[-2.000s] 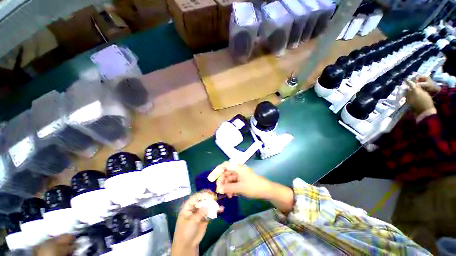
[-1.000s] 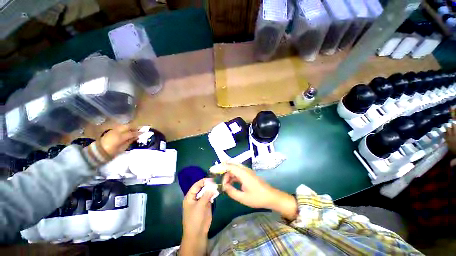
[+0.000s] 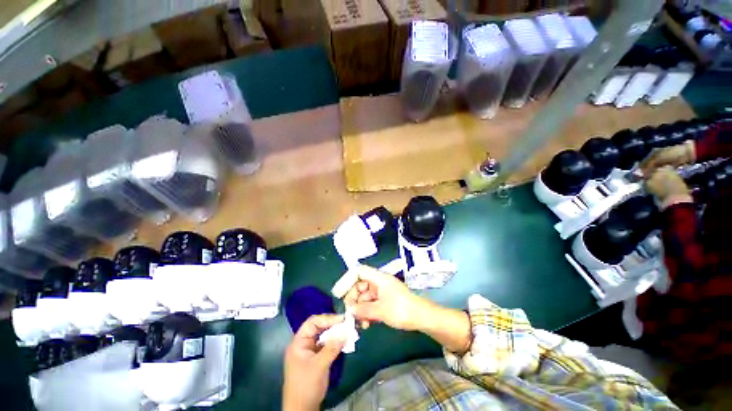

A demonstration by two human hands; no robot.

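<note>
My left hand (image 3: 313, 353) pinches a small crumpled white piece (image 3: 346, 332) between thumb and fingers, low in the middle of the view. My right hand (image 3: 385, 301) is next to it, fingertips close to the white piece, and holds a thin pale strip (image 3: 346, 282) that sticks out to the upper left. A dark blue-purple cloth (image 3: 307, 306) lies on the green mat beside and partly behind my left hand. Just beyond my hands stand two white cameras with black heads, one more turned over (image 3: 355, 239) and one with its round head up (image 3: 422, 221).
Rows of cameras stand at left (image 3: 209, 289) and right (image 3: 590, 189). Clear plastic shells (image 3: 132, 172) and a cardboard sheet (image 3: 393, 152) lie behind. A small bottle (image 3: 484, 175) stands by the metal post (image 3: 590, 68). A neighbour's hands (image 3: 668, 178) reach into the right row.
My hands have come closer together around the white piece. The other person's arm over the left row is gone. A neighbour's hands now reach among the cameras at right.
</note>
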